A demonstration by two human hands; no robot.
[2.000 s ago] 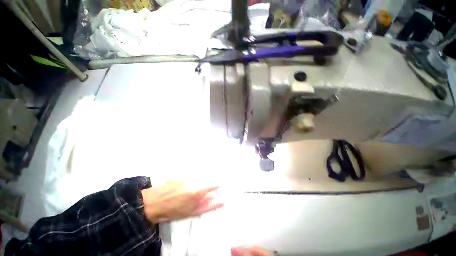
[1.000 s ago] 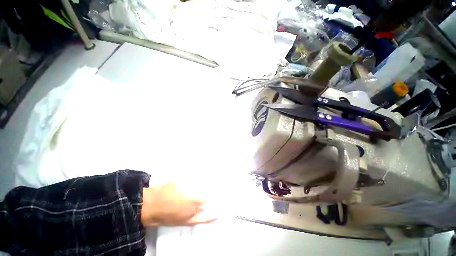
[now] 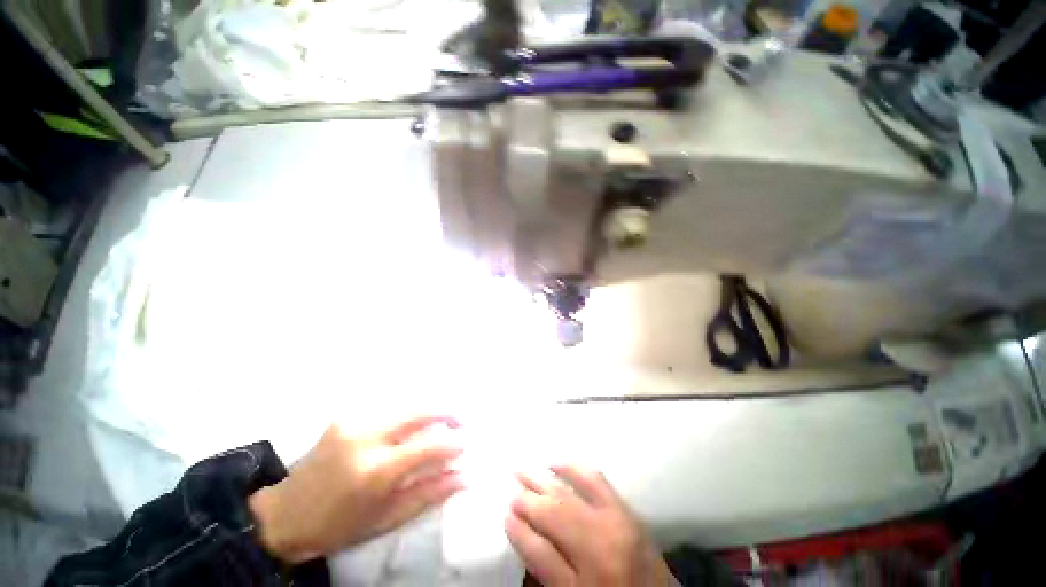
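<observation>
The white garment piece [image 3: 275, 333] lies left of the needle area, and its cloth runs to the front edge; glare hides its folds. My left hand [image 3: 356, 493], in a dark plaid sleeve, has its bent fingers on the cloth. My right hand [image 3: 591, 533] is close beside it at the front edge, with bent fingers on the same cloth. Both seem to grip it, though glare blurs the fingertips. The sewing machine head [image 3: 516, 195] is beyond my hands. The presser foot [image 3: 568, 303] is beside the glare, with no hand at it.
Black-handled scissors [image 3: 734, 365] lie on the bed under the arm. Purple-handled snips [image 3: 579, 81] lie on top of the head. A white fabric pile [image 3: 258, 57] is at the back. A red-rimmed bin [image 3: 849, 541] shows below the table's front edge. A pole [image 3: 86, 80] stands at left.
The view swung right, then back. My right hand, barely visible at first and out of view one second ago, has come in beside my left. My left fingers are now bent on the cloth.
</observation>
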